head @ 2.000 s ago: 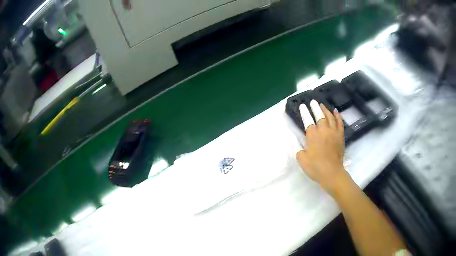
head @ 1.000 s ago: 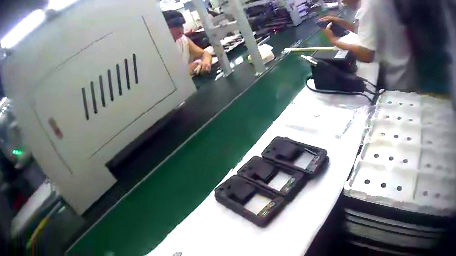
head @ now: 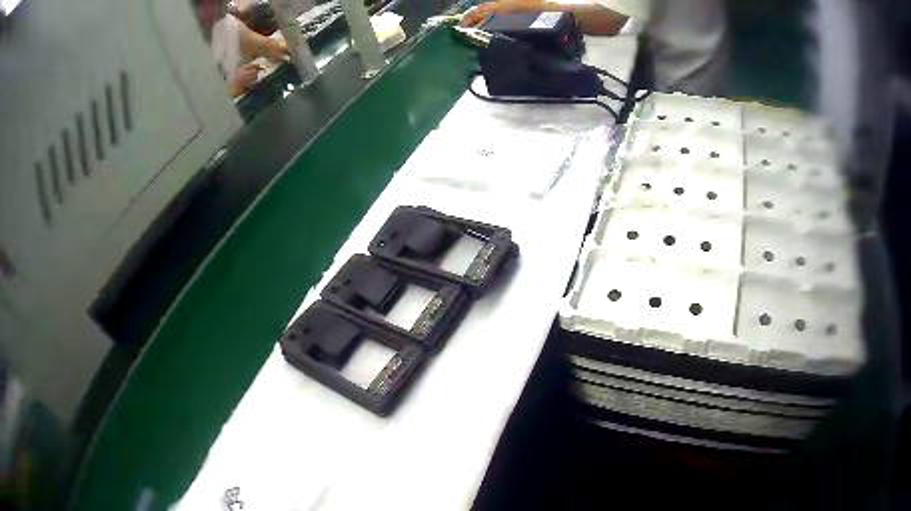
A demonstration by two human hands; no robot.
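Observation:
Three black device housings lie side by side in a slanting row on the white-covered bench strip [head: 479,374]. The nearest housing [head: 318,329] is at the lower left, the middle housing [head: 362,286] is beside it, and the far housing [head: 412,240] is at the upper right. Each has a solid block at its left end and a window opening toward the right, with the white cover showing through. Neither of my hands is in the picture.
A green conveyor belt [head: 290,205] runs along the left. Stacked white blister trays [head: 689,269] stand at the right. A black device [head: 529,65] with cables and a clear plastic bag [head: 559,165] lie at the far end. People's arms show beyond. A grey machine [head: 90,150] is upper left.
My hand, on the housings two seconds ago, is out of the picture. The view has swung toward the trays, so housings and bench now appear further left. The dark object on the belt is out of view.

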